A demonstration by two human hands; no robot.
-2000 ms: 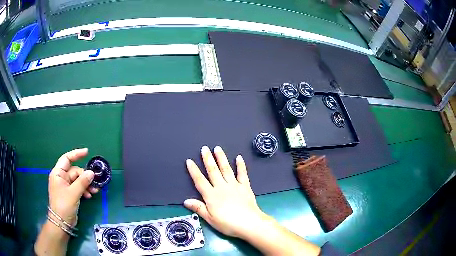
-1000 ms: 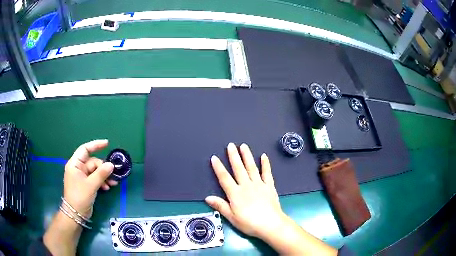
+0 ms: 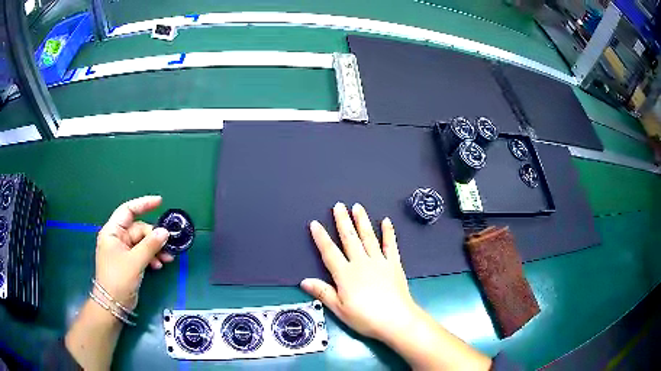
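My left hand (image 3: 130, 250) holds a round black disc (image 3: 176, 231) between thumb and fingers, above the green bench left of the black mat. My right hand (image 3: 362, 279) lies palm down with fingers spread on the mat's near edge and holds nothing. A silver three-position plate (image 3: 246, 355) lies on the green surface just below the mat, between my forearms. Its three seats hold black round inserts with pale rings. A single round black part (image 3: 425, 205) sits on the black mat (image 3: 275, 196), right of my right fingertips.
A shallow black tray (image 3: 507, 215) at right holds several round parts. A brown block (image 3: 504, 282) lies below it. A stack of filled plates (image 3: 23, 246) stands at far left. A pale metal strip (image 3: 351, 88) lies beyond the mat. A blue bin (image 3: 67, 47) is at upper left.
The whole view has shifted, so the bench and objects sit further right in the picture than two seconds ago. My hands keep about the same places, with the disc still in my left hand.
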